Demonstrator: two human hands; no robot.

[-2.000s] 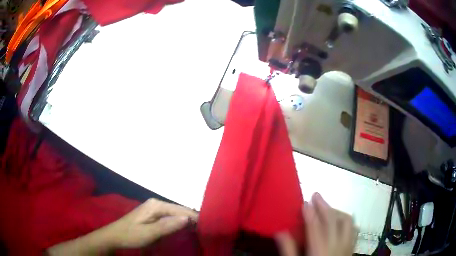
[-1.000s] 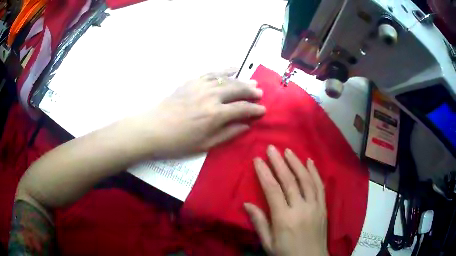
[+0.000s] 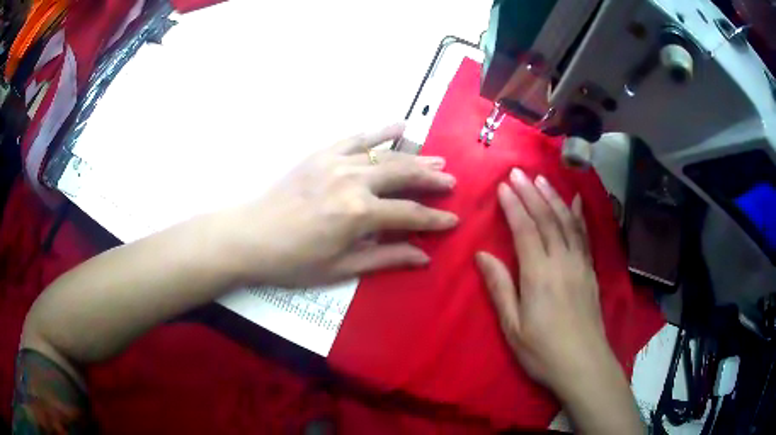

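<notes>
A red fabric panel lies flat on the sewing table, its far part under the presser foot of the white sewing machine. My left hand, with a ring, lies palm down with spread fingers, its fingertips on the panel's left edge. My right hand lies flat on the panel, right of the middle and nearer to me than the foot. Neither hand grips the cloth. The needle tip and the seam are too small to make out.
A dark-screened phone lies right of the panel. Black cables and a white plug are at the lower right. Crumpled red cloth fills the lower left. Pink-backed red pieces and orange strips lie at the far left.
Both hands came onto the panel, which spread out flat. In the last second it moved further past the foot, and my right hand moved forward and right. The phone screen went dark.
</notes>
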